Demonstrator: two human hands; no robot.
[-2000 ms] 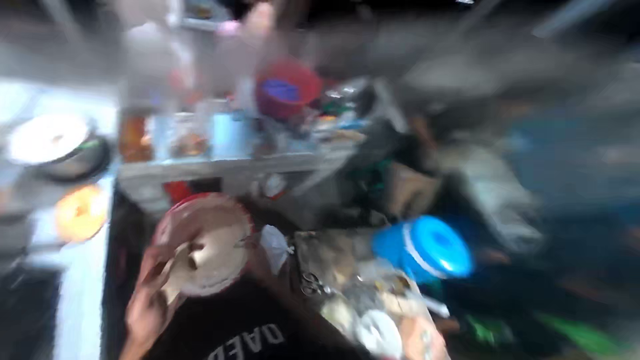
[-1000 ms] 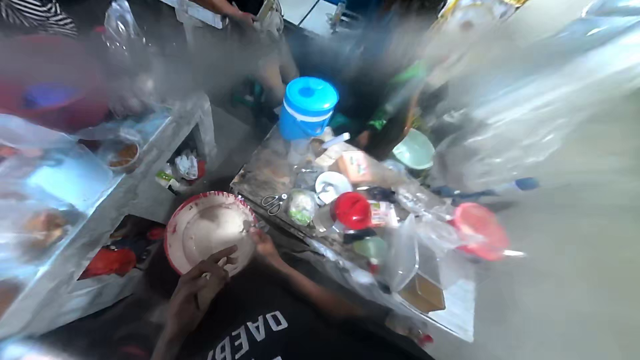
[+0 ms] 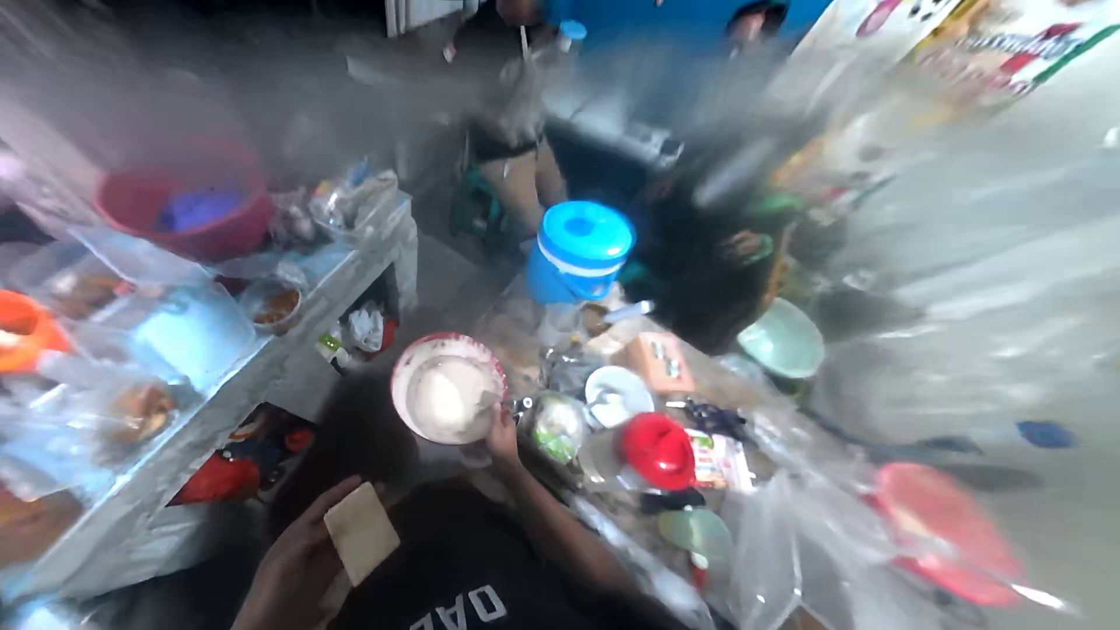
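Note:
In my left hand [image 3: 302,547], low and left of centre, is a pale, flat, roughly rectangular piece [image 3: 361,534] whose material I cannot tell. My right hand [image 3: 501,435] grips the right rim of a white basin with a red edge [image 3: 405,385]. A pale powdery or pasty mass [image 3: 444,400] lies inside the basin. The basin is held above my lap, beside the cluttered low table. My two hands are apart, and the piece is clear of the basin.
A blue lidded bucket [image 3: 582,249], a red-lidded container [image 3: 659,451], a bag of greens [image 3: 557,429] and a cardboard box [image 3: 661,360] crowd the low table. Left, a tiled counter [image 3: 293,337] bears a red tub [image 3: 188,214]. A person [image 3: 521,149] is beyond the bucket.
The view has swung far to the right since the first frame. My left hand, over the basin one second ago, is now away from it at lower left, with the pale piece in plain sight.

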